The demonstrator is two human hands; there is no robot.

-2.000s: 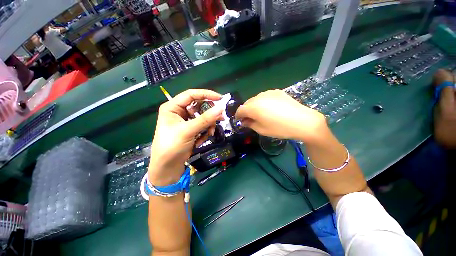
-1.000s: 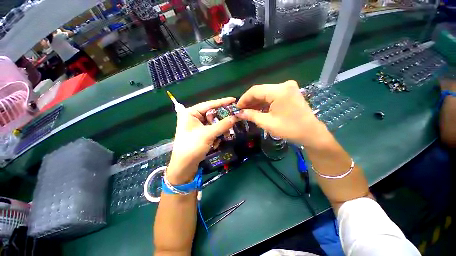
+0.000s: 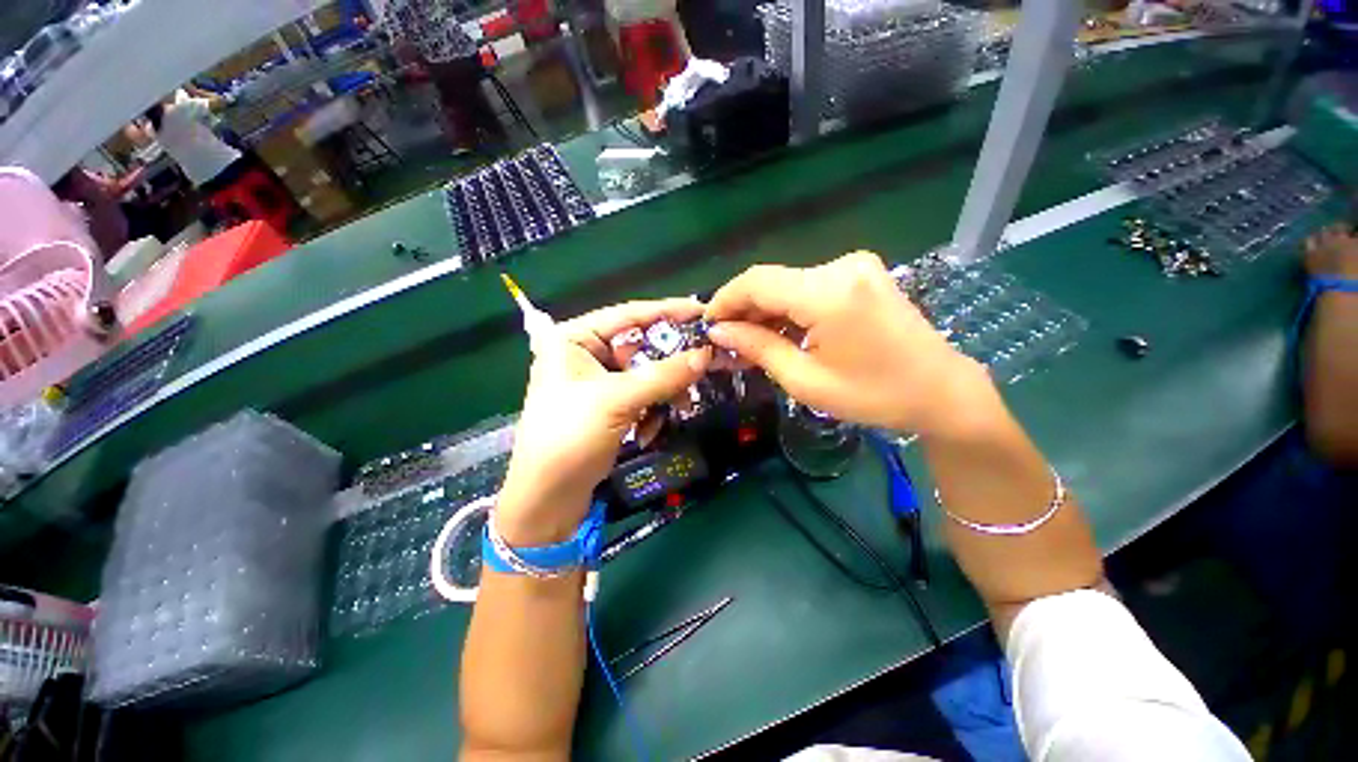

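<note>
A small circuit board module (image 3: 666,341) is held above the black bench unit (image 3: 649,479), whose small display is lit. My left hand (image 3: 584,390) grips it between thumb and fingers; more small parts seem to sit in that hand, too small to tell. My right hand (image 3: 834,335) pinches at the module's right edge with thumb and forefinger, touching it. Whether a separate part is between those right fingertips cannot be told. The hands hide the top of the unit. A blue wrist strap (image 3: 539,557) is on my left wrist.
Tweezers (image 3: 678,634) lie in front. A blue-ended tool (image 3: 903,488) and round clear jar (image 3: 819,442) are right of the unit. Stacked blister trays (image 3: 218,558) and a white ring (image 3: 456,551) are left. A metal post (image 3: 1014,127) stands behind; another person's arm (image 3: 1330,350) is at far right.
The white wipe seen at my fingers two seconds ago is gone from them, and the module now shows there. Since one second ago the module has turned, showing a pale round face.
</note>
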